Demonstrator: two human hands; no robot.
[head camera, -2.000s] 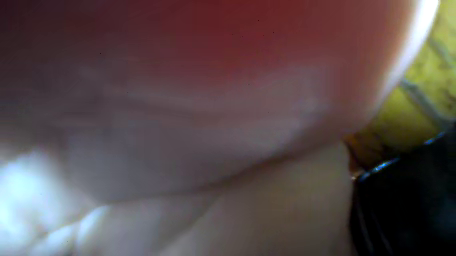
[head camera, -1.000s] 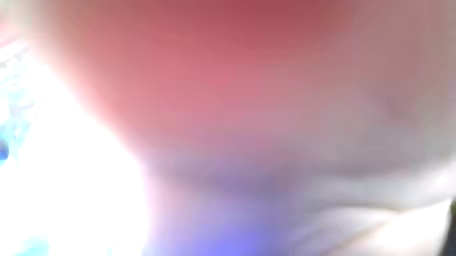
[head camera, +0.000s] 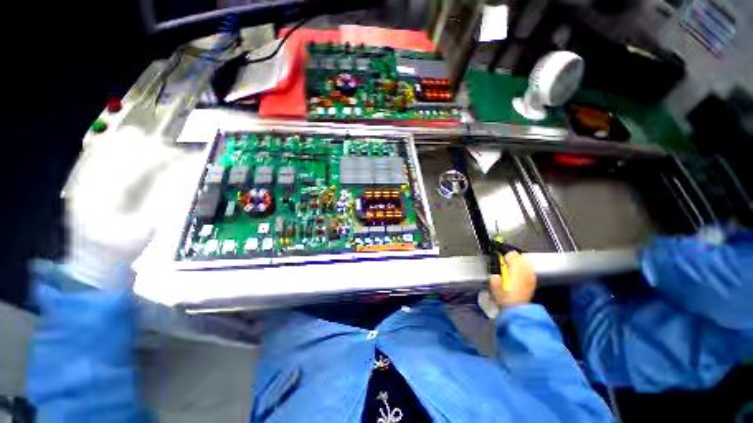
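Note:
A large green circuit board (head camera: 310, 219) crowded with parts lies in a pale metal-edged frame (head camera: 310, 262) on the bench in front of me. It carries a dark ring coil, grey blocks and orange-copper coils. My right hand (head camera: 515, 281) is bare and closed around a slim yellow and black tool (head camera: 502, 263), right of the board and over the front rail. The tool's tip points up and away, clear of the board. My left sleeve (head camera: 82, 335) shows at the left. The left hand blurs into a white, overexposed area and its fingers cannot be made out.
A second green board (head camera: 376, 91) lies behind on red material (head camera: 281, 101). A small white fan (head camera: 555, 80) stands on a green mat, with a tray of orange-copper parts (head camera: 596, 122) beside it. Metal conveyor rails (head camera: 541, 202) run at the right. A neighbour's blue sleeve (head camera: 698, 277) shows at right.
Earlier, large blurred pinkish and pale shapes covered nearly the whole view. Now they are gone, and the bench, the boards and my right hand with the tool show.

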